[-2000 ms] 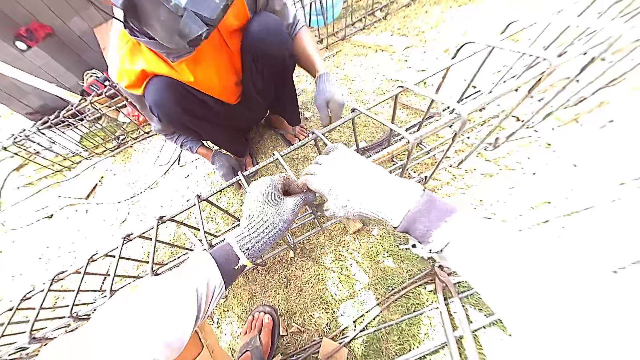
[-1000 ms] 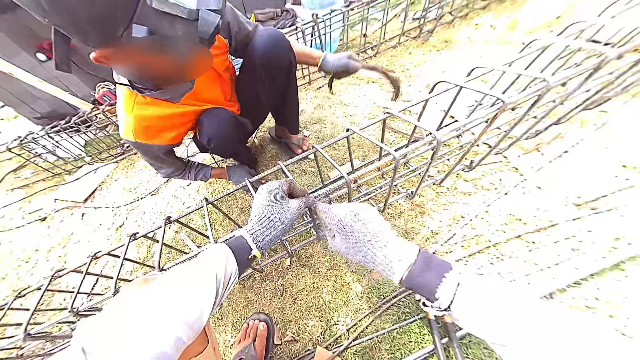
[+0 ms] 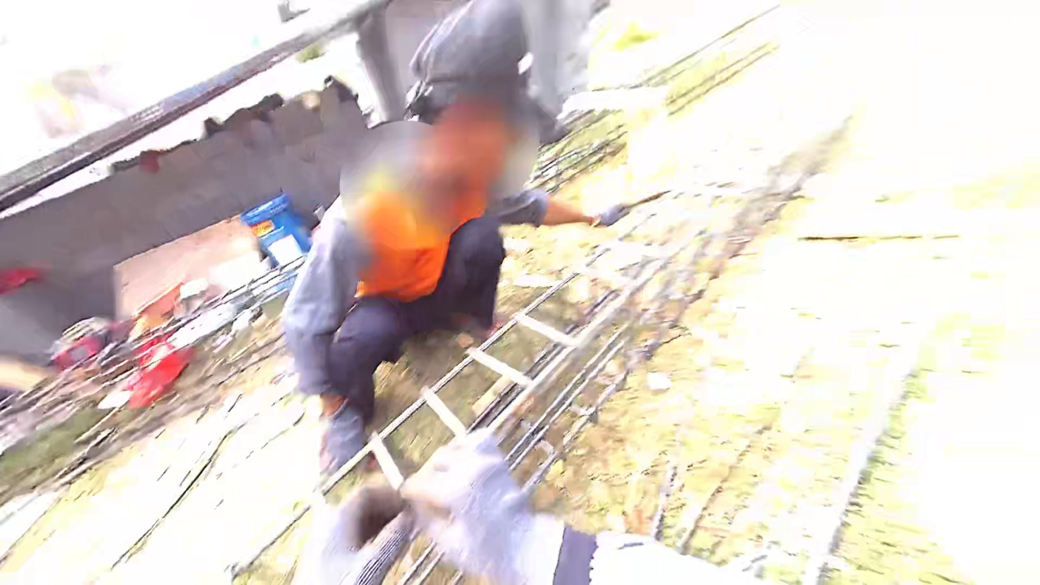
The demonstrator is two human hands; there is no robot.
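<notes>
A long rebar cage (image 3: 508, 370), made of steel bars with square stirrups, runs diagonally over the ground. At its near end my left hand (image 3: 366, 528), in a grey knit glove, is at the bottom edge, partly cut off. Beside it my right hand (image 3: 479, 496), in a pale glove with a dark cuff, is at the near long bar. The fingertips of both meet close together at the cage; blur hides whether they grip a bar or wire. A co-worker in an orange vest (image 3: 406, 252) squats across the cage, one gloved hand near its far bar, the other stretched out with a thin dark object.
Behind the co-worker stand a low grey wall (image 3: 301, 154) and a blue container (image 3: 278, 231). Red items (image 3: 158, 374) lie among more rebar at the left. Loose bars (image 3: 195, 479) lie on the ground at the lower left. Glare washes out the right side.
The view has swung up strongly, bringing the wall and blue container into sight. The co-worker's outstretched arm remains extended. My hands are still close together at the cage.
</notes>
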